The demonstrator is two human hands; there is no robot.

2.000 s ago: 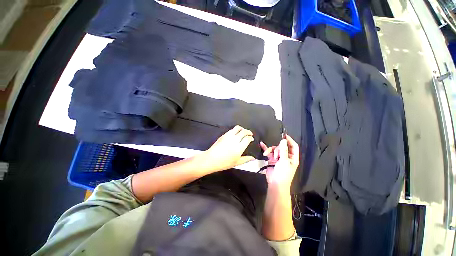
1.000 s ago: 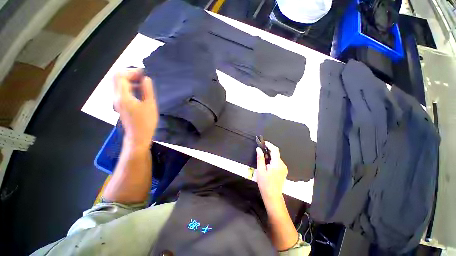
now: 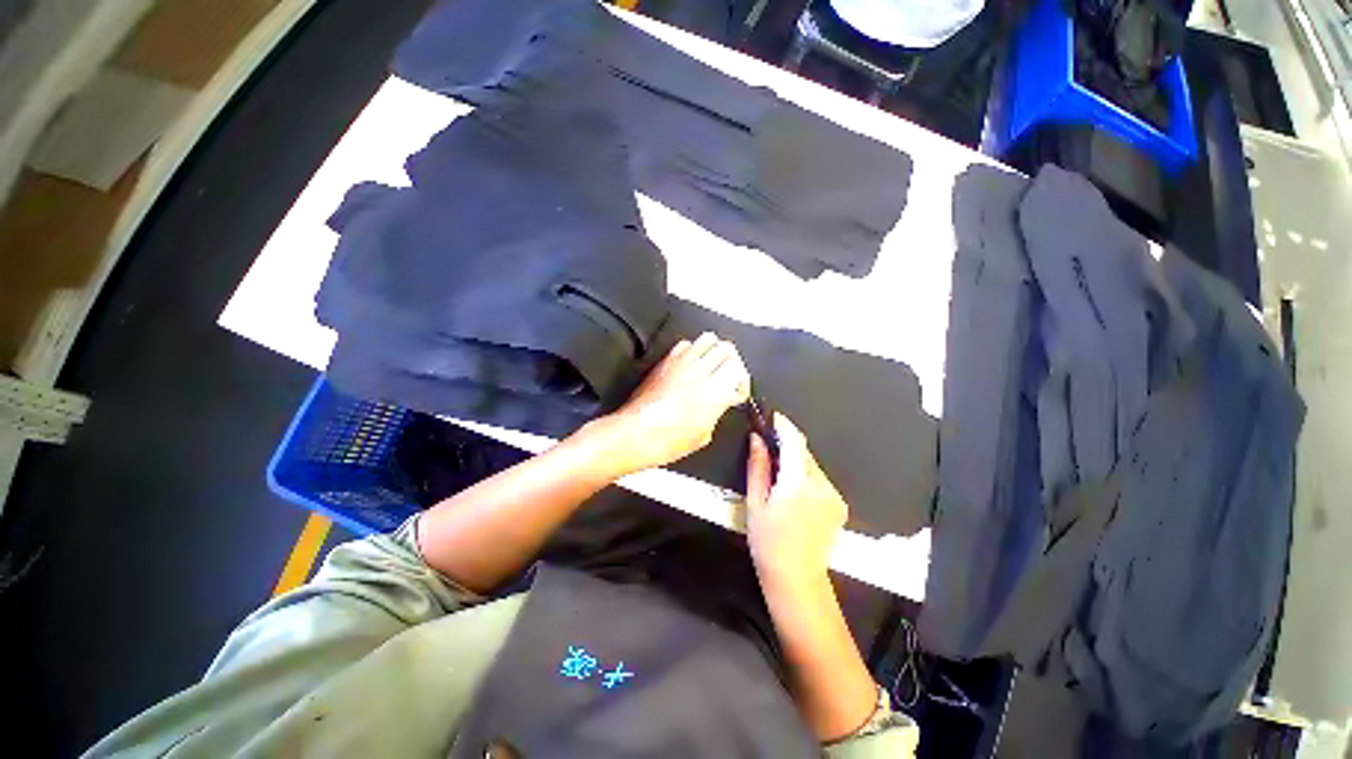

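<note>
A stack of dark garment panels (image 3: 853,423) lies flat on the white tabletop in front of me. Turned-back panels (image 3: 475,282) form a bulky heap at its left, with a welt pocket slit on top. My left hand (image 3: 690,398) rests on the near stack beside the heap, fingers bent over the cloth; what lies under its fingertips is hidden. My right hand (image 3: 789,489) holds small dark thread snips (image 3: 762,424), blades pointing up and left, close to my left fingertips. I cannot tell whether the blades touch the cloth.
A second panel stack (image 3: 741,141) lies along the far table edge. A hanging panel bundle (image 3: 1127,460) covers the table's right side. A blue plastic crate (image 3: 349,457) is below the table at left; another blue crate (image 3: 1045,89) with dark cloth stands beyond. Loose threads hang at lower right.
My left hand has come down from the far left of the heap onto the near stack, beside the snips. My right hand still holds the snips, in nearly the same place.
</note>
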